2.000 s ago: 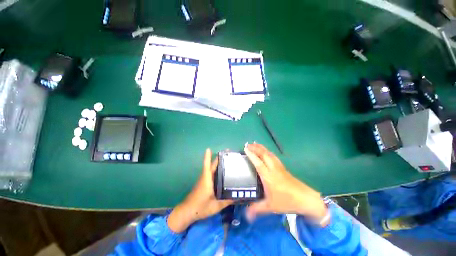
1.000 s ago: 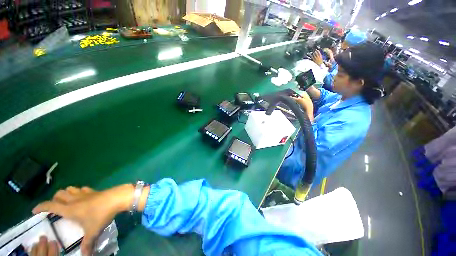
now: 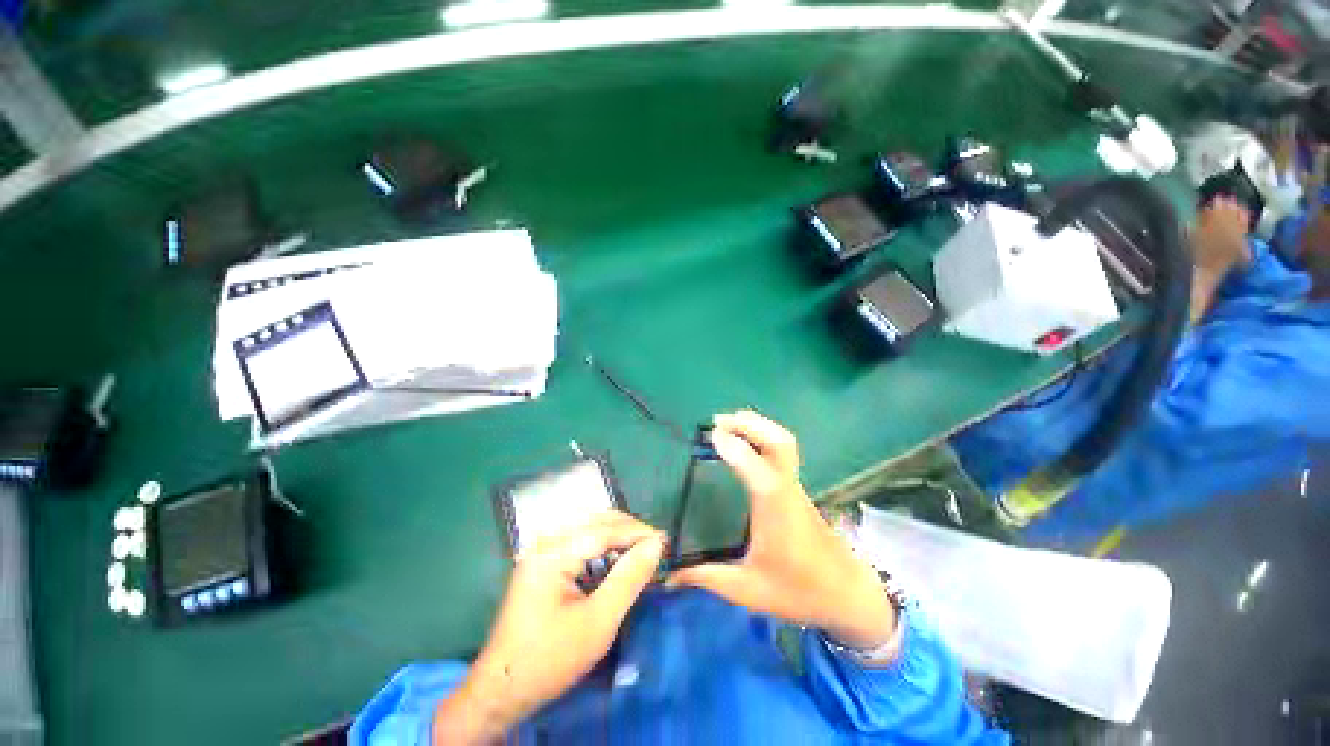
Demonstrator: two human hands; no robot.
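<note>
My right hand (image 3: 780,532) holds a thin black panel overlay sticker (image 3: 715,507) by its right side, tilted above the bench's front edge. My left hand (image 3: 576,605) has its thumb and fingertips together at the sticker's lower left corner; whether they grip it is unclear. A panel meter (image 3: 562,503) with a pale screen lies just behind my left hand, its lower part hidden. White overlay backing sheets (image 3: 452,313) lie behind, with a black frame (image 3: 299,364) on them. Tweezers (image 3: 627,391) lie between the sheets and my right hand.
Another panel meter (image 3: 212,547) stands at left beside round white caps (image 3: 129,547). More meters (image 3: 846,229) stand at back right near a white box (image 3: 1021,277). A thick black hose (image 3: 1160,335) curves at right above a white bag (image 3: 1021,612). Another worker's blue sleeve (image 3: 1240,364) is at far right.
The view swung right, then back. The meter my hands held lies on the mat. The right-hand black frame has left the sheets, and my right hand holds an overlay sticker.
</note>
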